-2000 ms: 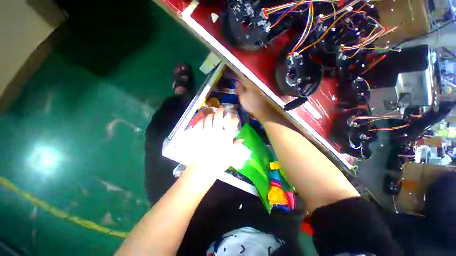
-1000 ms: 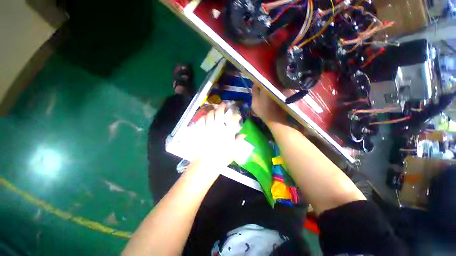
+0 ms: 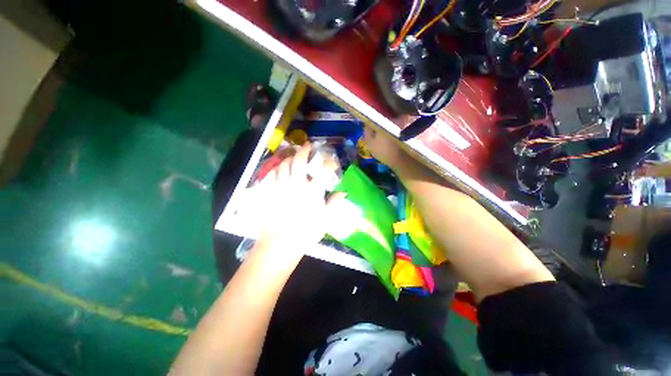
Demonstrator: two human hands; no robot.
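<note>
A shallow pale-edged drawer (image 3: 246, 176) is pulled out under the bench edge. My left hand (image 3: 294, 202), washed out by glare, lies over a clear plastic bag (image 3: 324, 161) with reddish contents, its thumb at a bright green packet (image 3: 368, 228); its grip cannot be told. My right hand (image 3: 379, 147) reaches into the drawer's back beside the bench edge, fingers mostly hidden. A blue-and-white striped packet (image 3: 331, 116) lies at the back, a yellow strip (image 3: 277, 139) along the left side. A multicoloured soft item (image 3: 409, 273) sits at the right.
Black round motor units (image 3: 419, 77) with coloured lead wires stand on the red bench (image 3: 482, 110), whose pale edge runs diagonally above my right forearm. A grey metal box (image 3: 625, 88) is at the right. My lap is below the drawer; green floor is at left.
The view has shifted slightly. The yellow strip at the drawer's left side and more yellow beside my right forearm now show. My left hand stays over the bag and green packet.
</note>
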